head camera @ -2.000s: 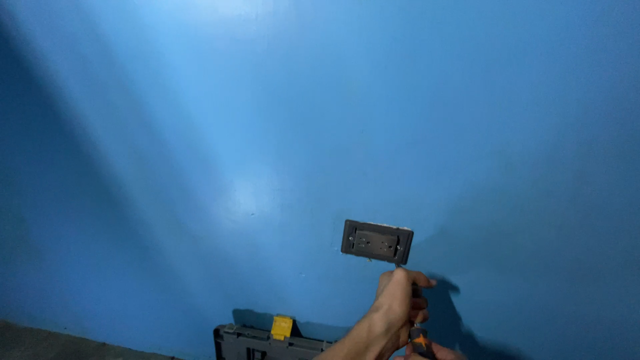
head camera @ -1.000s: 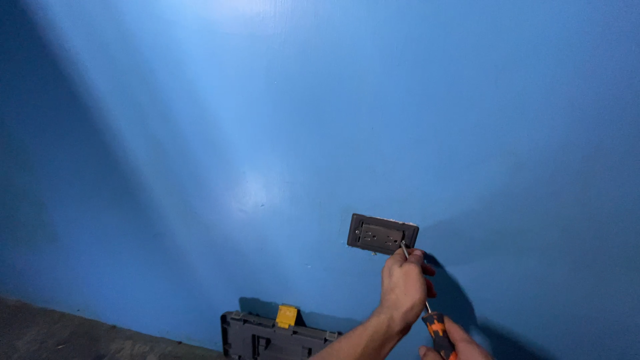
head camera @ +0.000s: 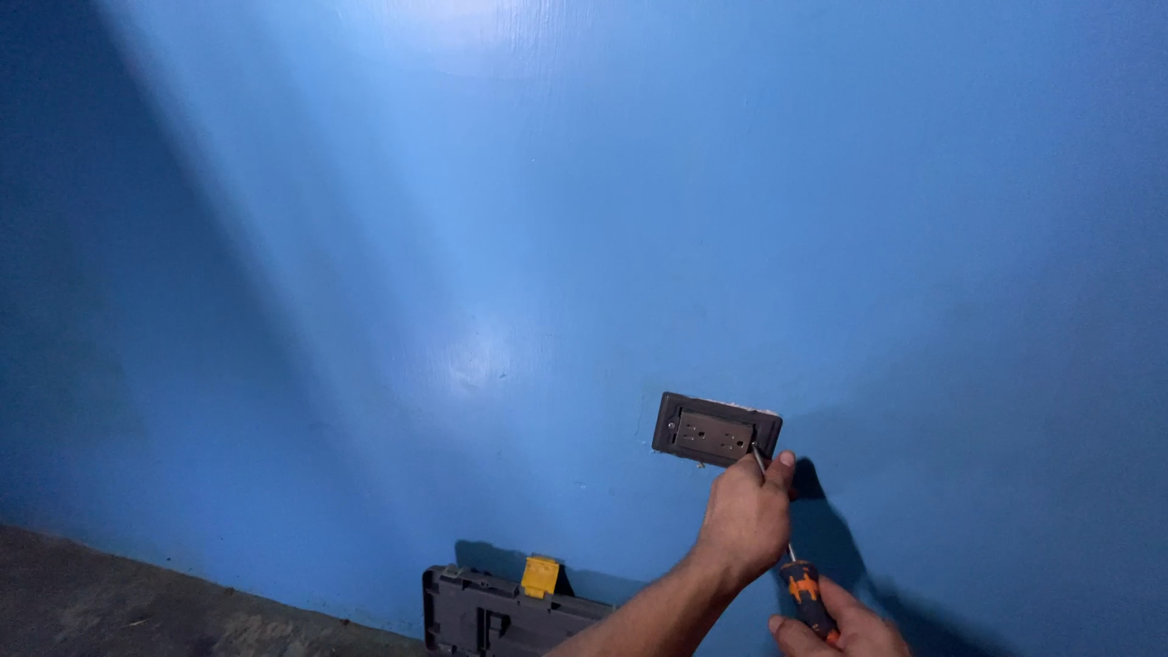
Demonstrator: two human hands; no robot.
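Note:
A dark electrical outlet point(head camera: 716, 431) with two sockets is set in the blue wall, low and right of centre. A screwdriver point(head camera: 803, 589) with a black and orange handle slants up to it, its tip at the screw by the outlet's right end. My left hand point(head camera: 750, 511) steadies the shaft near the tip, with thumb and fingers around it just below the outlet. Lower down, my right hand point(head camera: 849, 625) grips the handle from the right; part of this hand is cut off by the frame's bottom edge.
A dark plastic case part point(head camera: 511, 616) with a yellow latch point(head camera: 540, 577) stands against the foot of the wall point(head camera: 383, 365), partly behind my left forearm. Rough dark floor point(head camera: 182, 598) shows at the lower left.
Two seconds ago my left hand was lower beneath the outlet; it has moved up towards the outlet's right end. The screwdriver's shaft shows more clearly now.

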